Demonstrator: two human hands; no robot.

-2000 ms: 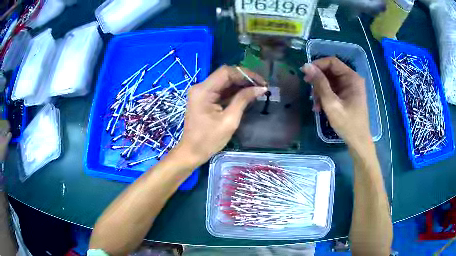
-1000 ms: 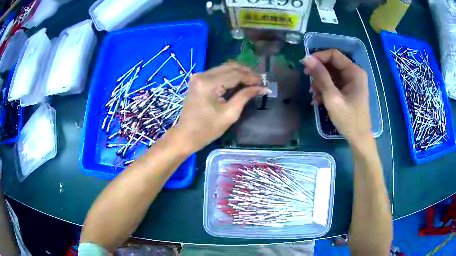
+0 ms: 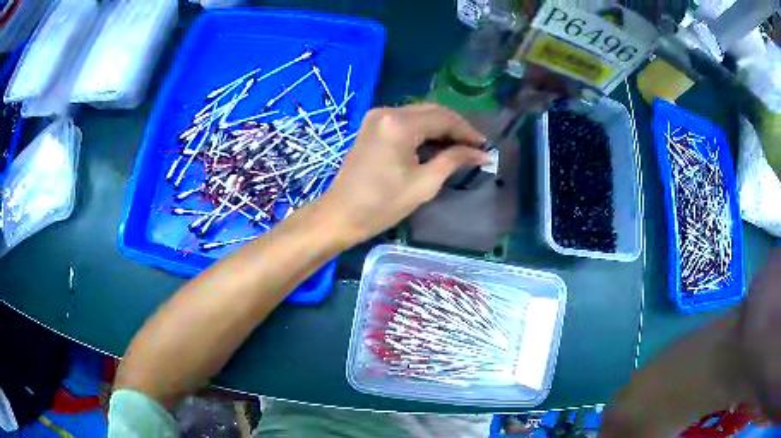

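My left hand [image 3: 402, 171] is at the press, with thumb and forefinger nearly together beside the small silvery fixture [image 3: 491, 161] under the ram [image 3: 516, 120]. No rod shows clearly between its fingertips. The press head with its white P6496 plate [image 3: 591, 34] appears tilted and slightly blurred. My right hand is not in view; only a large blurred part of my right arm [image 3: 694, 376] shows at the lower right. Red-ended rods [image 3: 437, 329] lie in the clear box nearest me. Black pieces [image 3: 582, 180] fill the clear box right of the press.
A large blue tray [image 3: 141, 205] of loose rods is left of the press. A smaller blue tray [image 3: 672, 248] of rods is at the right. Frosted boxes [image 3: 120, 51] are at the upper left, and a clear bag or box [image 3: 38, 184] is at the left edge.
My right hand has left the black-parts box and gone out of the picture. The view has shifted and tilted. My left hand remains by the fixture; the rod seen earlier no longer shows.
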